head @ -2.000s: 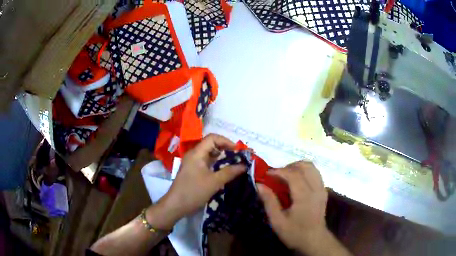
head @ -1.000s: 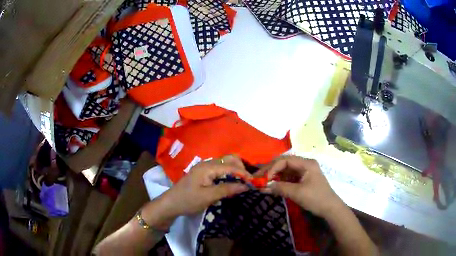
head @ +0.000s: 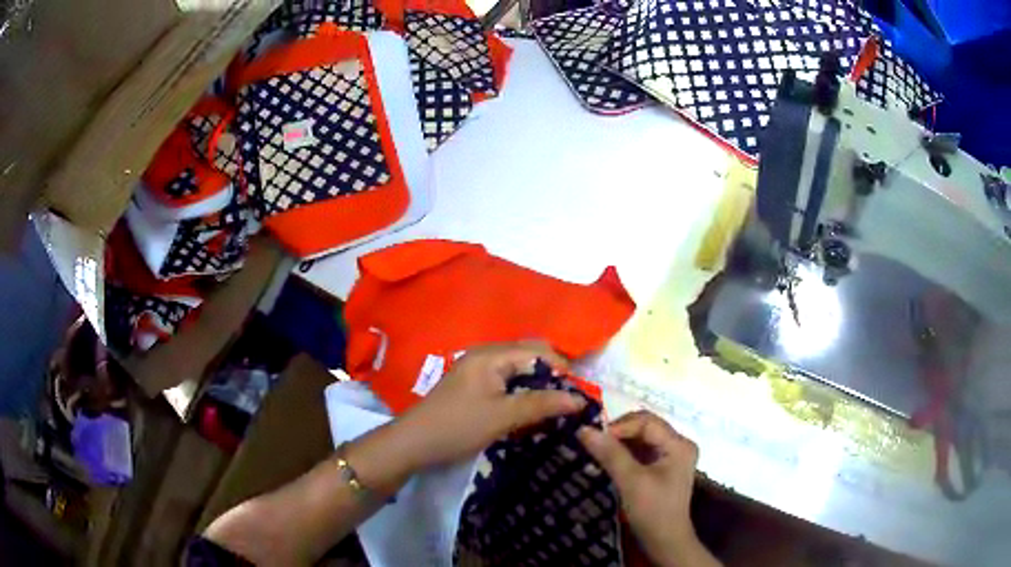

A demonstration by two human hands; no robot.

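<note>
My left hand [head: 488, 393] holds the top edge of a dark checked print panel [head: 543, 498] at the front edge of the table. My right hand [head: 649, 460] pinches the same panel's edge at its upper right corner, where a little orange shows. An orange fabric piece [head: 477, 305] with small white labels lies spread just beyond my hands, its lower edge partly hidden by my left hand. White backing [head: 416, 498] hangs below my left forearm.
The sewing machine head [head: 804, 166] stands right, with its lamp spot and red-handled scissors [head: 942, 432] below. Orange-bordered panels [head: 322, 138] are piled left, beside an open cardboard box [head: 211, 321]. A large print panel [head: 721, 66] lies at the back.
The orange piece, earlier bunched at the left, now lies spread beyond my hands. Both hands have shifted along the panel edge, and less orange shows between them. The right hand moved slightly lower.
</note>
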